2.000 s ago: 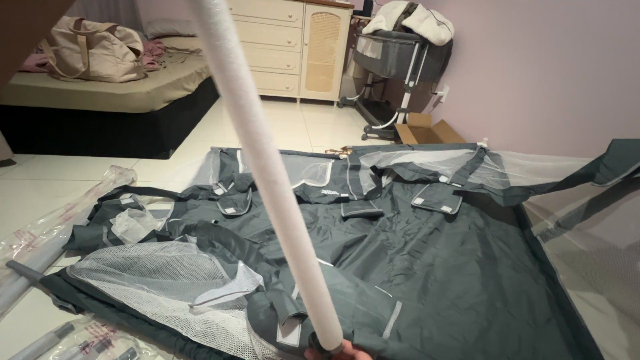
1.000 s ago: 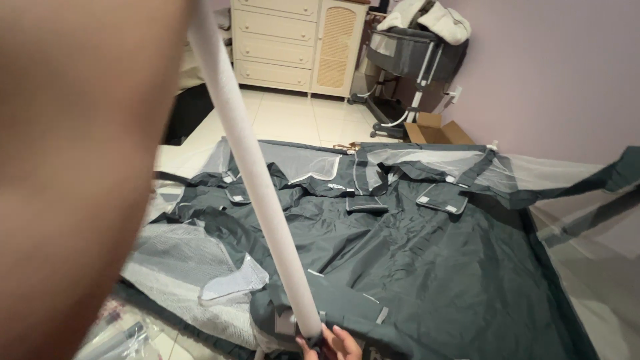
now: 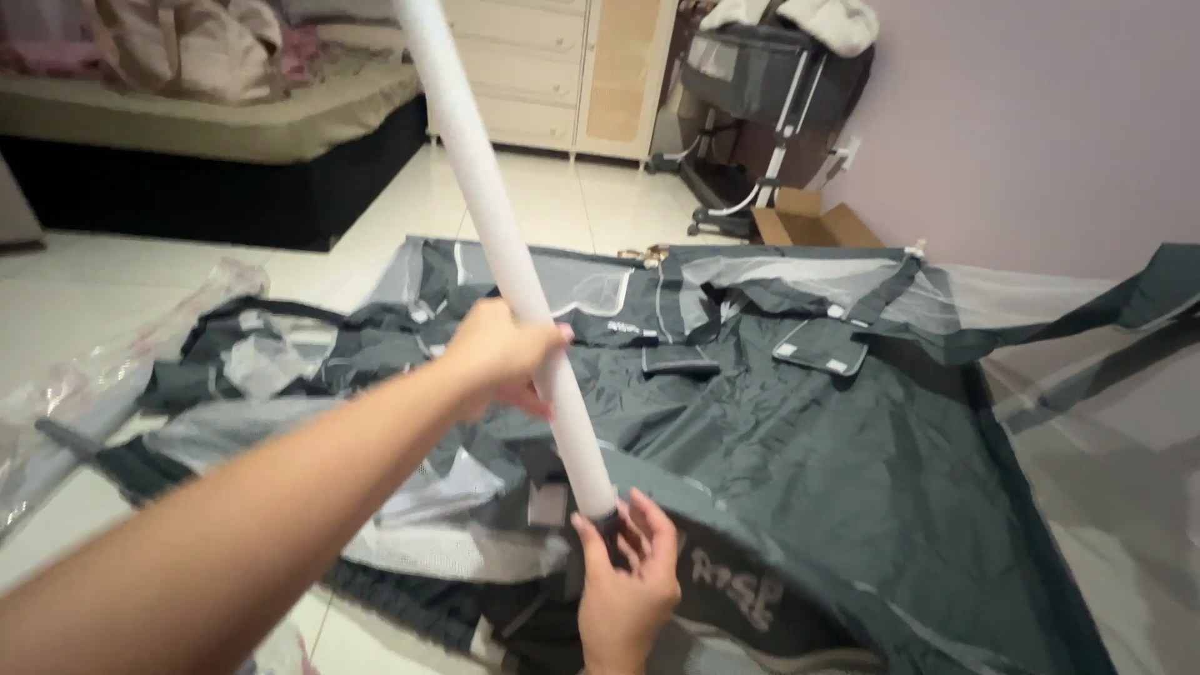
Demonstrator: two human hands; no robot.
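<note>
A long white tube, foam-like in look [image 3: 487, 206], stands tilted, its upper end beyond the frame's top. My left hand [image 3: 511, 361] wraps around its middle. Lower down, the fingers of my right hand [image 3: 626, 562] close around the dark fitting [image 3: 603, 523] at the tube's bottom end. Beneath both hands spreads a dark grey fabric and mesh playpen cover [image 3: 750, 450], with white mesh panels [image 3: 450, 553] bunched at the near left and a fabric part with lettering beside my right hand.
Clear plastic wrapping [image 3: 103, 375] with pale tubes lies on the tiled floor at left. A bed [image 3: 281, 131] stands behind it. Further back are a white drawer cabinet [image 3: 525, 84], a wheeled bassinet [image 3: 769, 84] and an open cardboard box [image 3: 816, 225]. A wall rises at right.
My left hand now grips the tube's middle; one second ago a blurred arm filled the left side. My right hand remains at the tube's lower end.
</note>
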